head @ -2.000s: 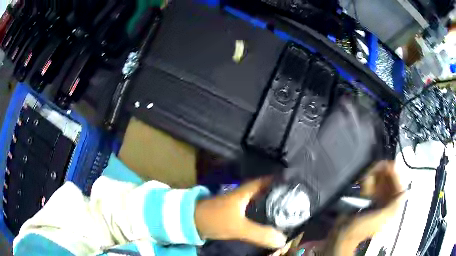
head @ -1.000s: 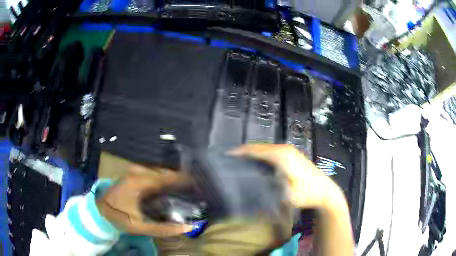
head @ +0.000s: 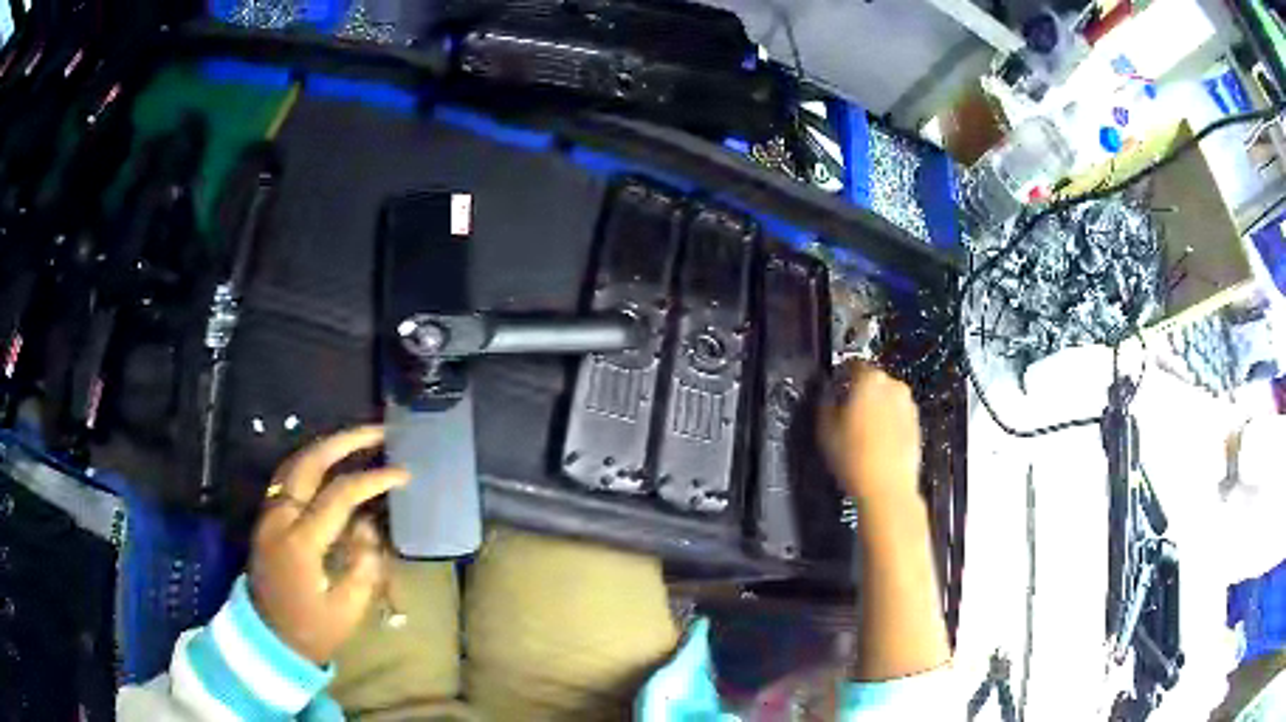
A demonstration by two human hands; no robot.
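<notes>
A long black lock panel (head: 433, 480) lies front up on the black mat, with a small white-red sticker at its far end. Its black lever handle (head: 543, 334) points right and reaches the nearest of several hollow-backed panels (head: 614, 402). My left hand (head: 317, 543) is at the panel's near left edge, with two fingertips touching it. A tiny shiny thing (head: 394, 618) shows by its lower fingers; whether they grip it is unclear. My right hand (head: 872, 430), fingers curled, is over the small parts at the mat's right side. Its fingertips are hidden.
A narrow black bar with a silver mechanism (head: 219, 332) lies left on the mat. Two small white bits (head: 275, 425) lie beside it. Black panels (head: 607, 64) and blue-edged screw bins (head: 896, 176) are beyond the mat. Bagged hardware (head: 1079, 282) and dark pliers (head: 997, 691) lie on the white surface.
The blurred panel that was between my hands now lies on the mat with its lever out to the right. My right hand has moved right, away from it. My left hand has opened out beside it.
</notes>
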